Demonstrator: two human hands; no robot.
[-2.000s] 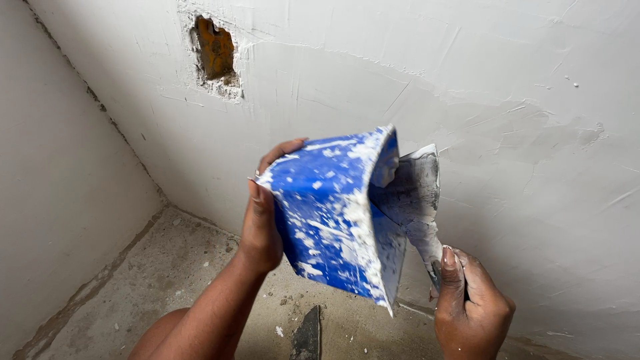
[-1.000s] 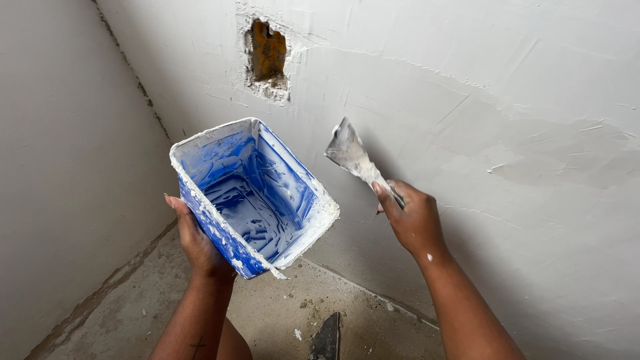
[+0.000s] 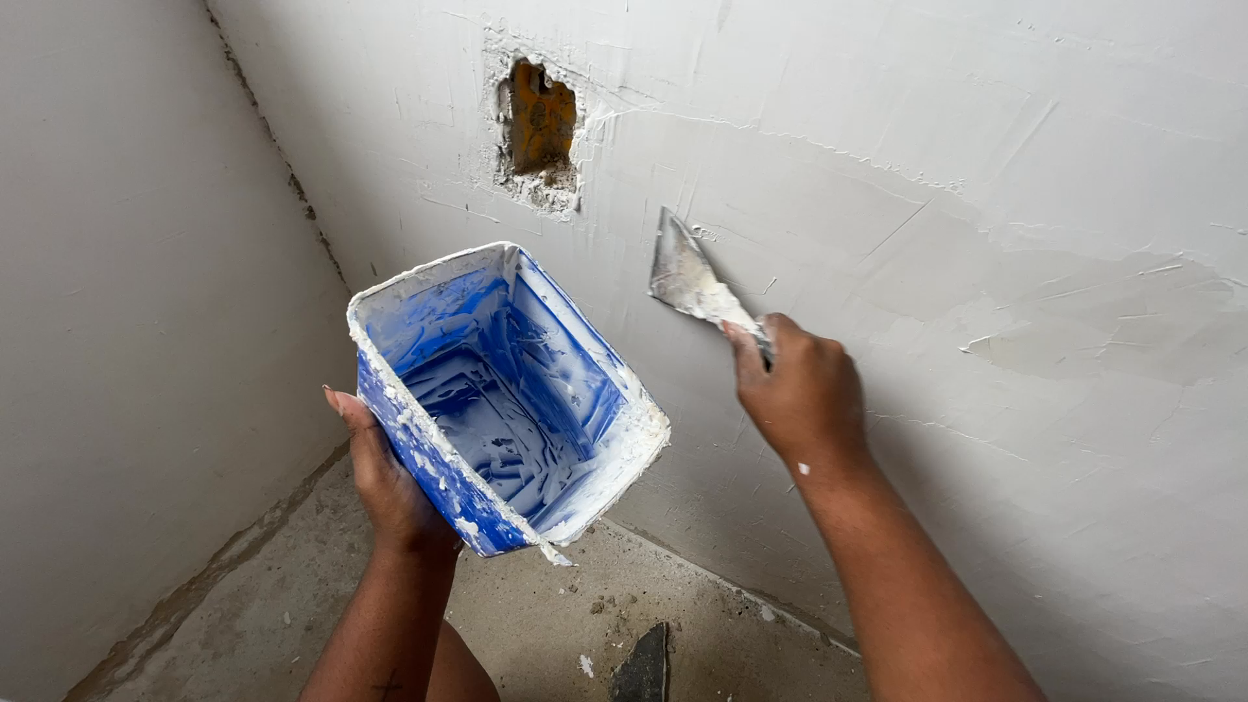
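Observation:
My left hand (image 3: 390, 478) grips a blue plastic tub (image 3: 429, 458) by its lower left side. The tub is tilted so that its open top faces me; white filler is smeared thinly over the inside and crusted on the rim. In my right hand (image 3: 804, 385) is a putty knife (image 3: 687, 273), held by its handle. Its blade, coated with white filler, points up and left, close to the plastered wall (image 3: 829, 224); whether it touches the wall I cannot tell. The blade is right of the tub, apart from it.
A rough rectangular hole (image 3: 541, 122) with a yellowish box inside opens in the wall above the tub. A second wall (image 3: 146, 292) meets it at a cracked corner on the left. Below, the concrete floor (image 3: 546, 614) carries crumbs and a dark flat piece (image 3: 643, 668).
Two seconds ago the putty knife was at the tub's mouth, and the tub lay on its side; now the tub's opening faces me and the knife is apart from it, near the wall.

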